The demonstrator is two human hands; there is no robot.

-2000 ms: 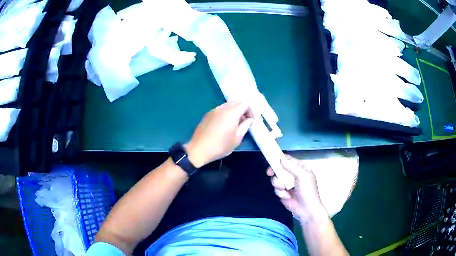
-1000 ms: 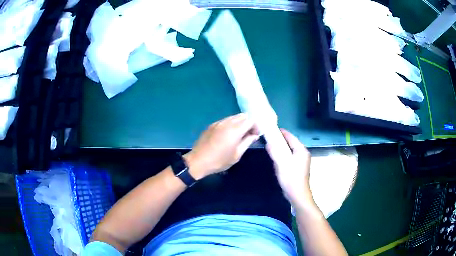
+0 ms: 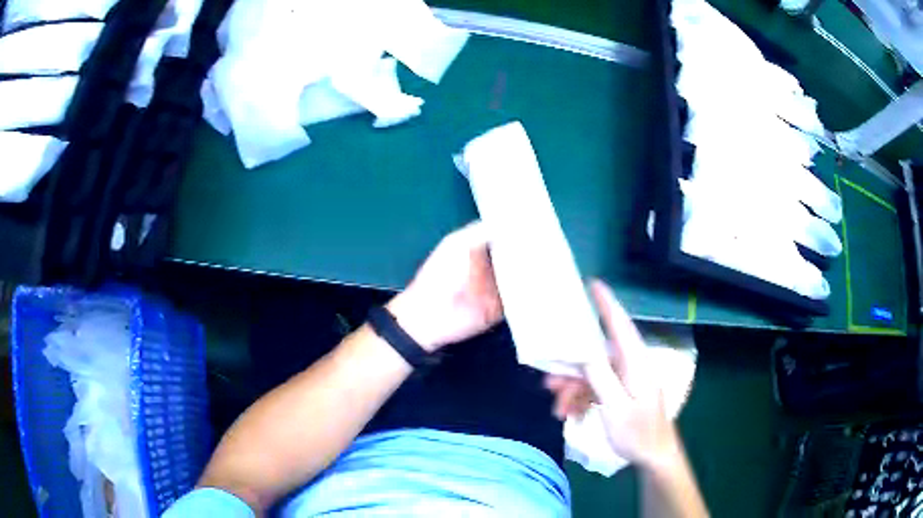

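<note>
A bagged part [image 3: 531, 248], white and long with a cloudy outline, is held at a slant over the front edge of the green bench [image 3: 344, 218]. My left hand [image 3: 455, 288] holds it from its left side near the middle; some of the fingers are hidden behind it. My right hand [image 3: 622, 390] is at its lower end and slightly blurred, with fingers on both sides. A loose white sleeve end [image 3: 595, 445] hangs below, by my right hand.
Loose white sleeves [image 3: 263, 91] lie in a pile at the back left. A black tray [image 3: 744, 281] of bagged parts stands on the right. More black trays [image 3: 152, 172] stand at the left. A blue crate [image 3: 167, 405] with loose sleeves is below left. A pale metal strip [image 3: 547, 35] runs behind.
The sleeve now covers the white part, and the bagged part has come lower, nearer my body. My right hand has moved down to its lower end. The view has turned slightly.
</note>
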